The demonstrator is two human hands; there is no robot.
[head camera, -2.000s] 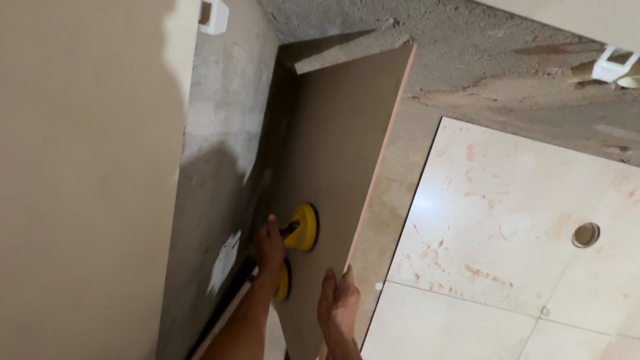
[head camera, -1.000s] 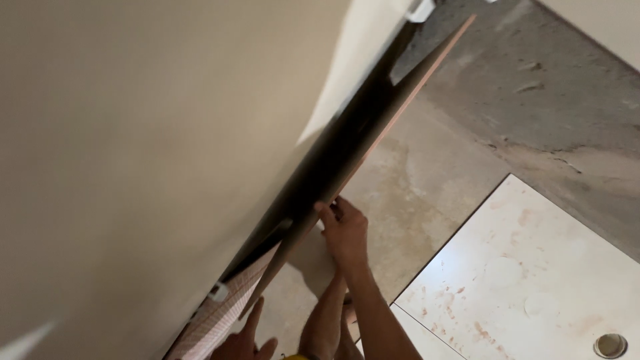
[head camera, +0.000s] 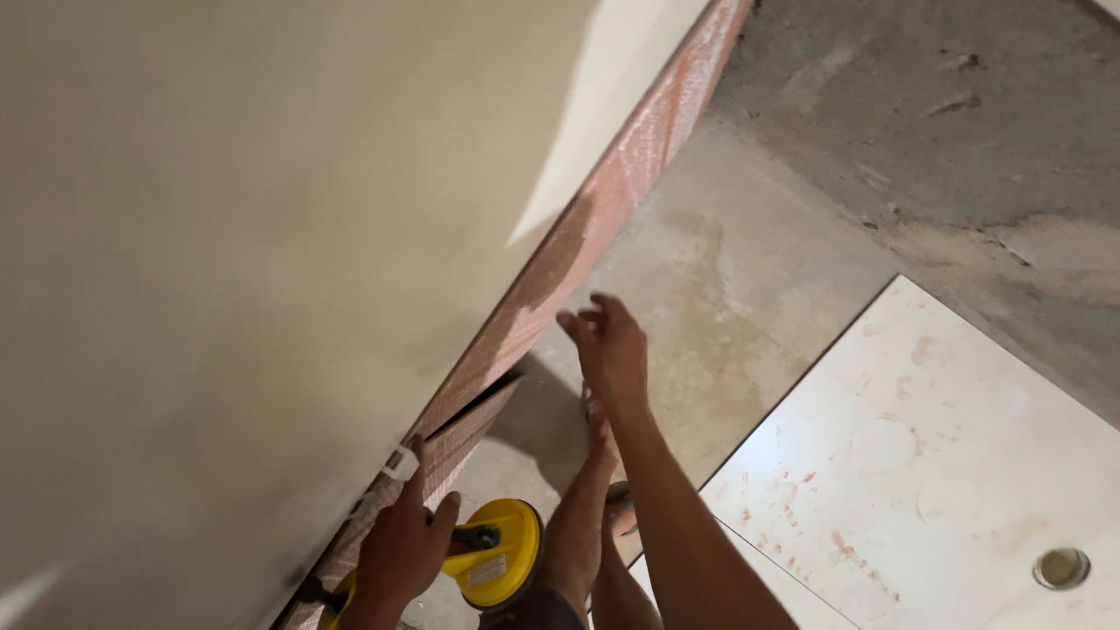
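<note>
In the head view, my left hand (head camera: 407,542) is around a yellow two-cup suction lifter (head camera: 494,556), its fingers partly hidden; the index finger lies against a white plastic clip (head camera: 402,464). One cup shows right of the hand, part of another below left. My right hand (head camera: 608,346) is raised above the floor with curled, parted fingers, holding nothing. Beside it runs a long pinkish strip of tile back (head camera: 604,206), streaked white, along the edge of a large beige tile (head camera: 262,219). A second ribbed pinkish piece (head camera: 472,424) overlaps its lower part, with a dark gap between them.
Rough concrete floor (head camera: 700,262) lies right of the strip. Pale floor tiles (head camera: 945,437) with reddish smears and a round hole (head camera: 1061,569) are at lower right. A rough grey wall (head camera: 919,131) stands at upper right. My bare legs (head camera: 577,516) show at bottom centre.
My right hand has left the tile edge it touched earlier. The brown tile face seen two seconds ago is out of sight; a pinkish back shows instead. The view has shifted and turned.
</note>
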